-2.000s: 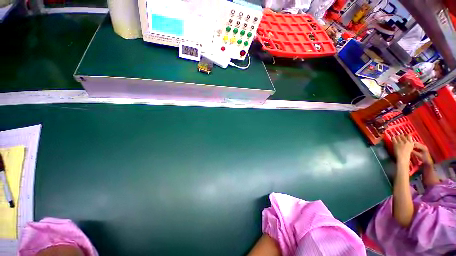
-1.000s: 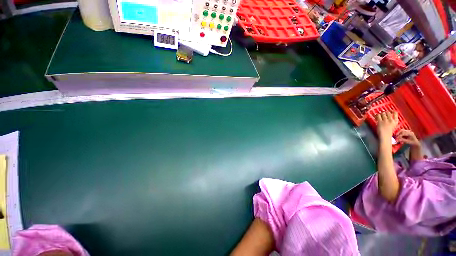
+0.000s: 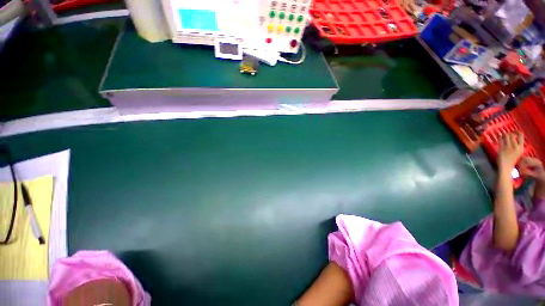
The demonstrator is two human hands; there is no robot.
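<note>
Neither of my hands shows; both are cut off by the bottom edge. My left forearm and its pink sleeve (image 3: 89, 269) are at the bottom left, beside the papers. My right forearm and its pink sleeve (image 3: 388, 254) are at the bottom, right of centre, over the green bench mat (image 3: 251, 179). At the left lie a white record sheet (image 3: 61, 179) and a yellow paper (image 3: 40, 239) on it. A black and white pen (image 3: 32, 214) and a black cable (image 3: 14, 197) lie over the yellow paper.
A raised green shelf (image 3: 179, 72) holds a tester (image 3: 239, 21), a white cylinder (image 3: 145, 21), a small display box (image 3: 228, 49) and a small gold-green piece (image 3: 249, 64). A red tray (image 3: 364, 21) is behind. At right, a person's hands (image 3: 511, 149) are at another red tray (image 3: 499, 128) beside a red-brown fixture (image 3: 466, 119).
The view has swung left, so more of the papers, the pen and the cable show than one second ago. My sleeves keep nearly the same pose; my hands stay out of the picture.
</note>
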